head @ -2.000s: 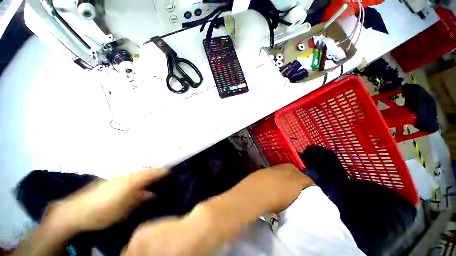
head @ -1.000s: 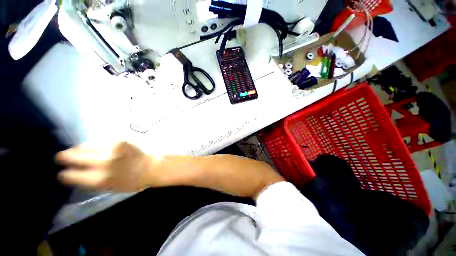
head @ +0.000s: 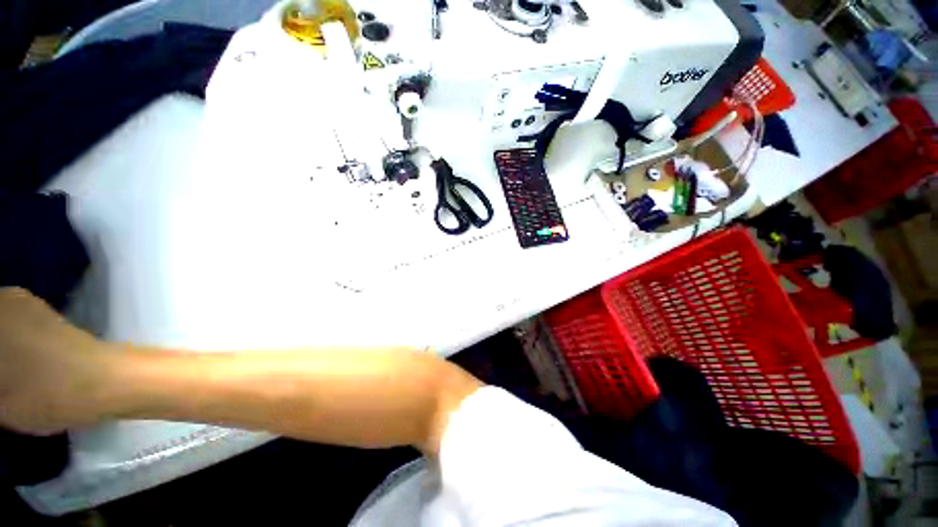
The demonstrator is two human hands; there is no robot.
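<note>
My right hand [head: 41, 365] is at the left edge, blurred and partly cut off, with my bare forearm stretched across the front of the white table [head: 278, 299]. Its fingers cannot be made out. Dark navy cloth [head: 36, 247] lies just above the hand, and more dark cloth shows below it; whether the hand grips any is unclear. A larger dark cloth [head: 113, 88] lies at the upper left. My left hand is not in view.
The sewing machine [head: 648, 62] stands at the back. Black shears [head: 463, 206] and a phone [head: 532, 201] lie before it, with a notions box [head: 669, 196] to the right. A red crate [head: 720, 319] stands below the table edge, dark cloth hanging over it.
The view has swung left. My right hand has moved from the table front to the far left. My left hand, seen earlier over the dark cloth, has gone out of view.
</note>
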